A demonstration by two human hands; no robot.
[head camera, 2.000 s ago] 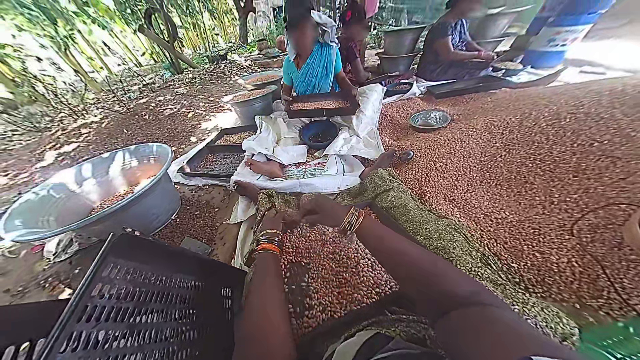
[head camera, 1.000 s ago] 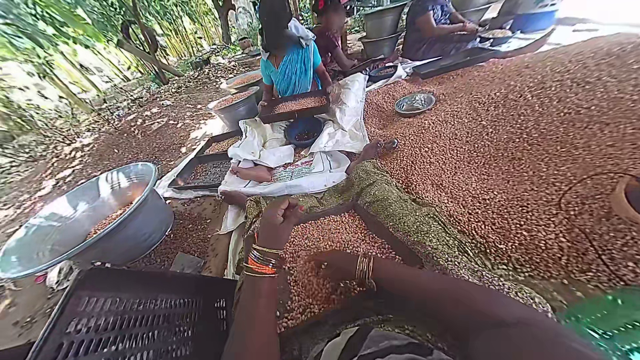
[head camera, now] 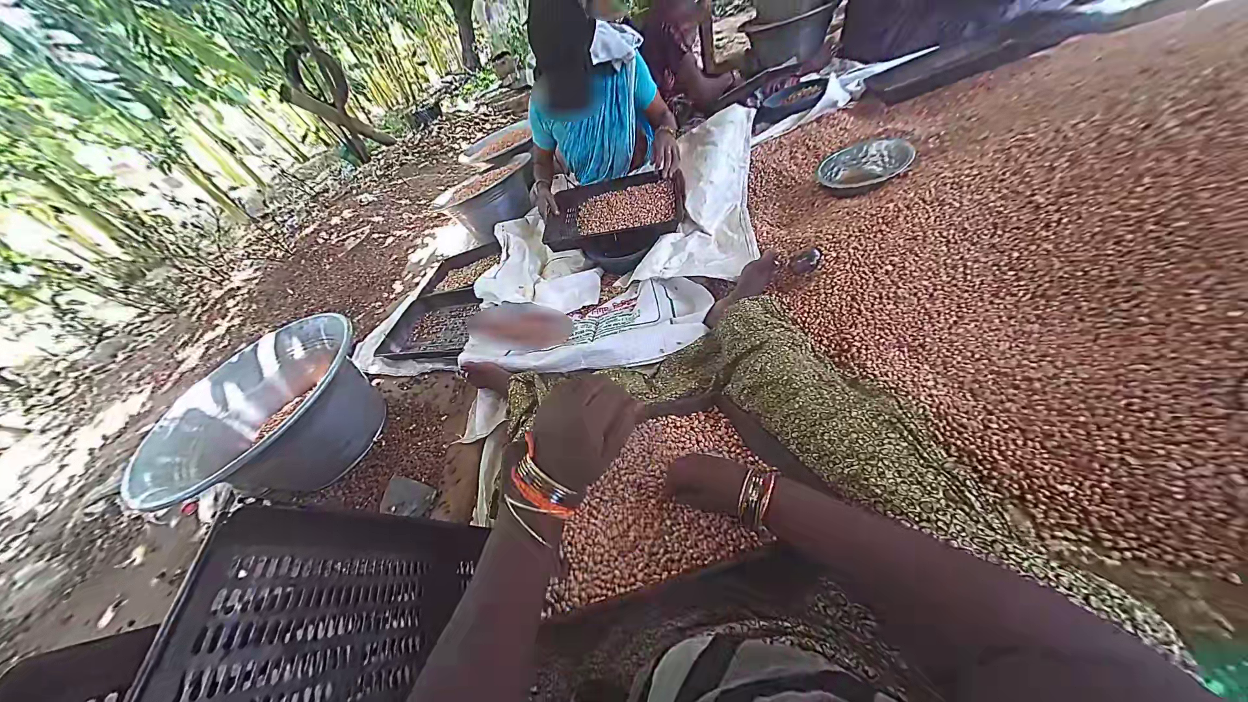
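A dark tray (head camera: 770, 444) of small reddish-brown nuts or seeds (head camera: 634, 526) rests on my lap, between my legs in patterned green cloth. My left hand (head camera: 585, 429), with orange and gold bangles at the wrist, is curled above the tray's far left part; whether it holds any is hidden. Low over the pile in the tray, my right hand (head camera: 707, 483) points its fingers down and inward; the fingertips are blurred, and what they hold cannot be told.
A metal basin (head camera: 331, 429) and a slotted black plastic crate (head camera: 322, 595) stand at left. A wide heap (head camera: 1053, 322) of the same nuts or seeds spreads at right, with a metal bowl (head camera: 866, 164) on it. Opposite, a person holds another tray (head camera: 614, 210) above white sacks (head camera: 639, 327).
Two seconds ago my hands were close together over the tray's far side; they are now apart, the right lower over the pile. The view has shifted somewhat.
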